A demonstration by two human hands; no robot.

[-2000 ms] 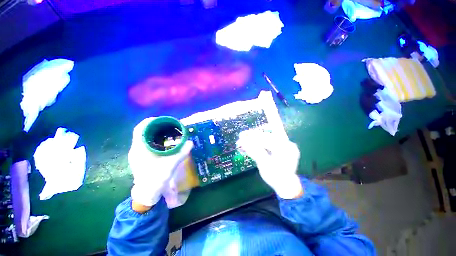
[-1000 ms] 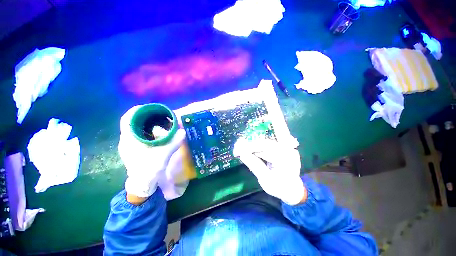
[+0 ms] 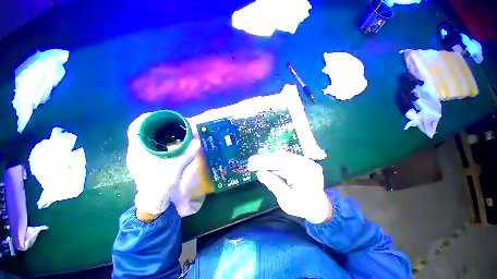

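Observation:
A green circuit board (image 3: 245, 136) lies on a white padding cloth (image 3: 301, 117) with a yellow edge at the left. My left hand (image 3: 158, 174), in a white glove, holds a round green coating pot (image 3: 146, 143) with a dark inside just left of the board. My right hand (image 3: 291, 182), also white-gloved, is over the board's lower right part with its fingertips pinched together. The glare hides what it holds; a brush cannot be made out.
Crumpled wipes (image 3: 57, 166) lie left, behind and right. A dark pen-like tool (image 3: 301, 83) lies beyond the board. A clear cup (image 3: 376, 17) and a yellow-striped folded towel (image 3: 444, 74) are at right. More boards (image 3: 6, 210) show at the left edge.
My right hand has moved left and down from the board's right part. My left hand and the pot now appear further left and slightly higher. The view has shifted a little.

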